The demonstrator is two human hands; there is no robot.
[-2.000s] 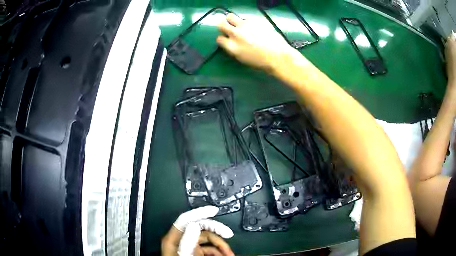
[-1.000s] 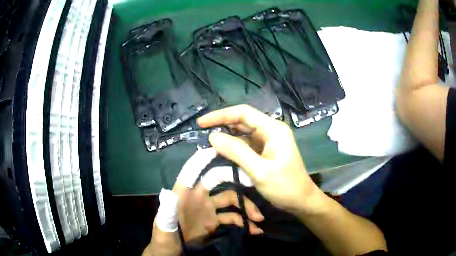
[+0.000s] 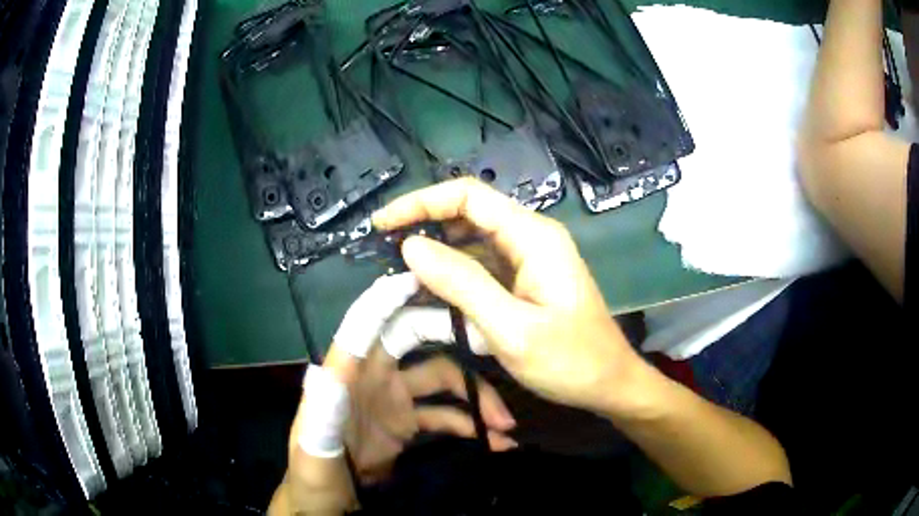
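My left hand (image 3: 378, 388), with white finger cots, holds a thin black phone middle frame (image 3: 468, 378) above my lap, below the bench edge. Its dark side rail shows between my fingers. My right hand (image 3: 534, 302) is bare; its thumb and forefinger are on the frame's upper narrow end, beside the left hand's covered fingertips. Whatever lies between the fingertips is hidden. Behind the hands, a pile of overlapping black frames (image 3: 348, 171) lies on the green surface, solid plates towards me.
Tall stacked black trays with white bands (image 3: 116, 242) stand along the left edge. A flat white sheet (image 3: 741, 151) lies at the right. Another person's bare arm (image 3: 857, 141) reaches over it, near dark strips (image 3: 893, 91) at the far right.
My right hand has come back from a single frame at the far side. My left hand, earlier without a visible frame, now holds one, and both hands meet at its end. The view has shifted.
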